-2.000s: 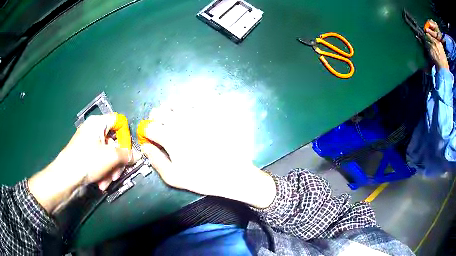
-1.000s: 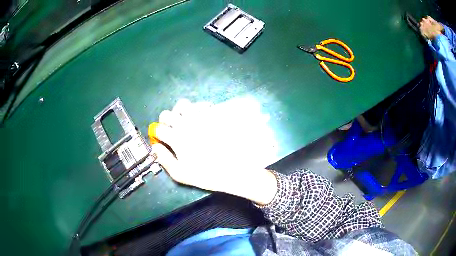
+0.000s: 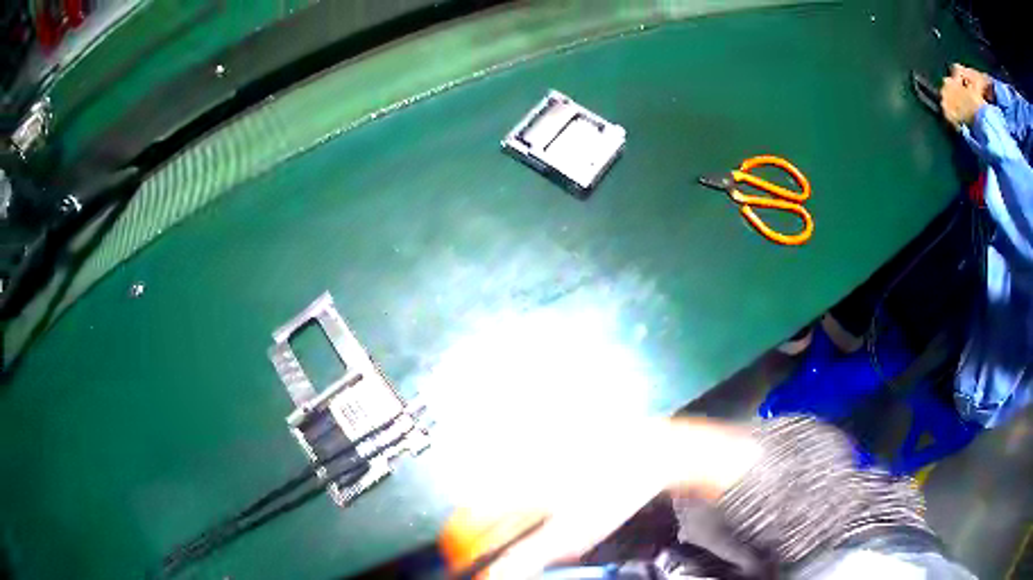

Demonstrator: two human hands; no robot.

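Note:
A grey-silver housing [image 3: 353,410] with an open rectangular window lies flat on the green bench at the lower left. Black leads [image 3: 255,504] run from its slotted lower end towards the lower left. My right hand [image 3: 566,499] is at the bottom centre, right of and below the housing and apart from it. It is blurred and partly washed out by glare, with an orange finger cot showing. Whether it holds anything cannot be told. My left hand is out of the picture.
A second squarish silver unit [image 3: 566,142] lies farther up the bench [image 3: 453,227]. Orange-handled scissors [image 3: 773,201] lie to its right. Another person's hand [image 3: 965,95] and blue sleeve are at the far right, above a blue stool [image 3: 833,385]. A green conveyor or rail [image 3: 227,159] borders the top left.
My left hand has left the housing and the picture. My right hand has moved away from the housing, down towards the bench's near edge. The view has shifted, so the bench items appear lower and farther right.

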